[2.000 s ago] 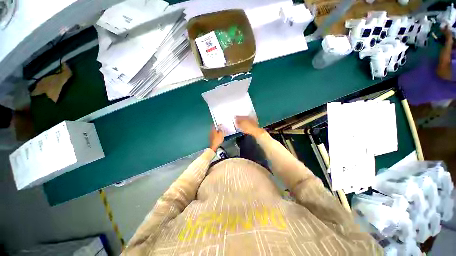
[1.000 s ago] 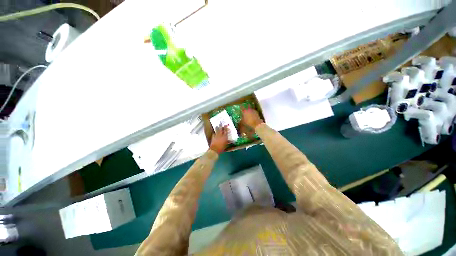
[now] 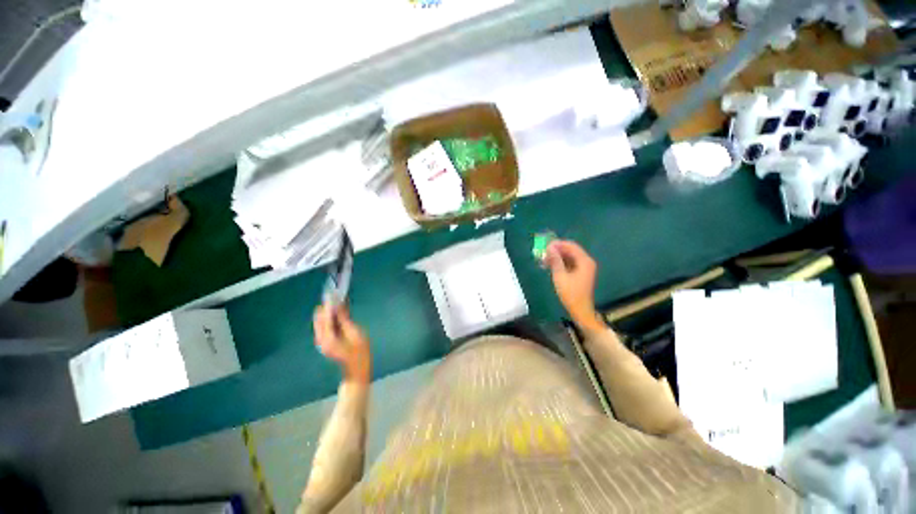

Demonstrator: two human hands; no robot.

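An open white retail carton (image 3: 480, 291) lies on the green bench right in front of me, its lid flap raised at the back. My left hand (image 3: 341, 336), left of the carton, holds a thin grey-white leaflet (image 3: 339, 269) by its lower end. My right hand (image 3: 573, 276), right of the carton, pinches a small green packet (image 3: 542, 244). The brown parts box (image 3: 405, 196) stands behind the carton, with a white printed card pack (image 3: 435, 178) and green packets (image 3: 475, 153) in it.
A loose leaflet pile (image 3: 286, 201) lies behind left. A row of packed cartons (image 3: 136, 366) stands at left. White products with black spots (image 3: 804, 131) and a bagged product (image 3: 700, 163) are at right. Flat carton blanks (image 3: 753, 351) lie on the side rack. A white shelf (image 3: 201, 100) overhangs the back.
Both hands have left the parts box and moved apart. The left hand has taken a leaflet; the right hand has lifted out a green packet. The view has shifted back over the carton.
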